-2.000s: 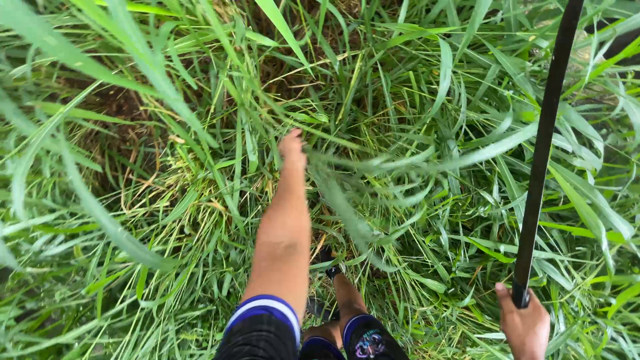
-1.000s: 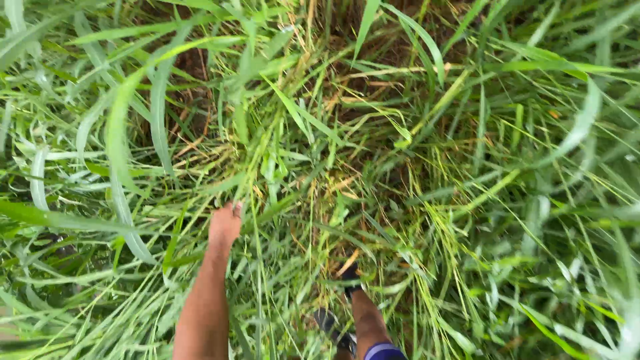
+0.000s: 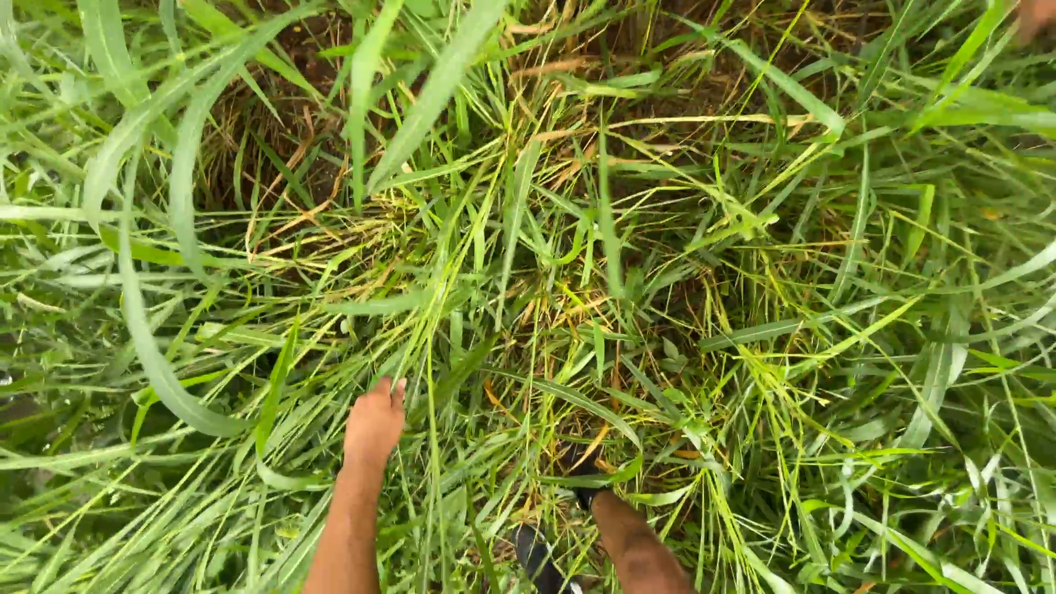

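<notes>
My left hand [image 3: 377, 419] is left of centre, low in the head view, its fingers closed on long green grass stems [image 3: 429, 330] that run up and to the right. Only a small blurred part of my right hand [image 3: 1038, 18] shows at the top right corner, beside grass blades; what it holds is out of view. The long dark blade seen earlier is not visible now.
Tall green grass [image 3: 932, 388] surrounds me, with bent, yellowed stems [image 3: 577, 305] in the middle. Brown soil [image 3: 313, 58] shows at the upper left. My dark shoes [image 3: 540, 561] stand among the grass at the bottom.
Two seconds ago my right hand held a long dark blade at the lower right; now that hand is at the top right corner. My left hand is lower and farther left in view.
</notes>
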